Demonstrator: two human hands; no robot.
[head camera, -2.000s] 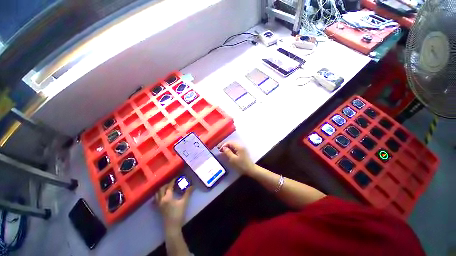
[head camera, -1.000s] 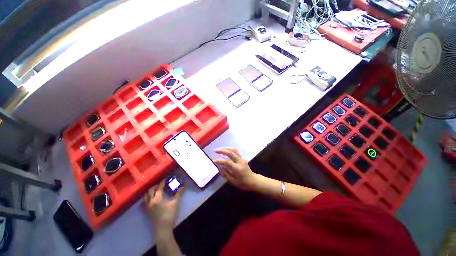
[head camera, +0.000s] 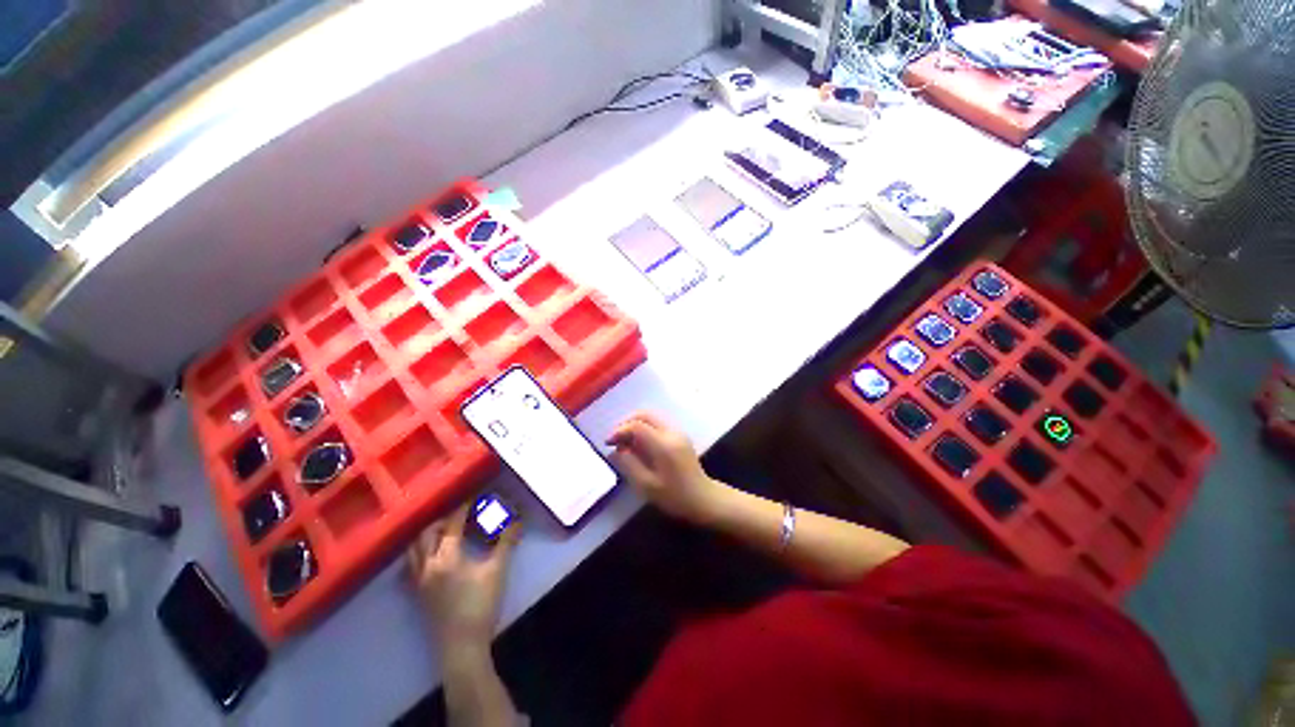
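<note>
The test smartphone (head camera: 543, 447) leans on the near edge of the bench foam tray (head camera: 412, 462), its screen mostly white. My left hand (head camera: 462, 575) holds a small smartwatch unit (head camera: 492, 517) with a lit white and blue screen, left of the phone's lower end. My right hand (head camera: 660, 462) is beside the phone's right edge, fingers bent; whether it touches the phone or holds anything cannot be told. Dark watch units sit in the tray's left pockets and far corner.
The side foam tray (head camera: 1044, 412) is lower right, with watch rows. Two pale phones (head camera: 658, 259) (head camera: 724, 215), a dark-edged device (head camera: 785, 159) and a white corded device (head camera: 910, 213) lie beyond. A black phone (head camera: 212, 635) is at lower left. A fan (head camera: 1214, 149) stands right.
Since two seconds ago the view has shifted slightly, and the phone's screen has lost its blue button and changed content. My right fingers, spread one second ago, are now more bent. The left hand keeps the watch.
</note>
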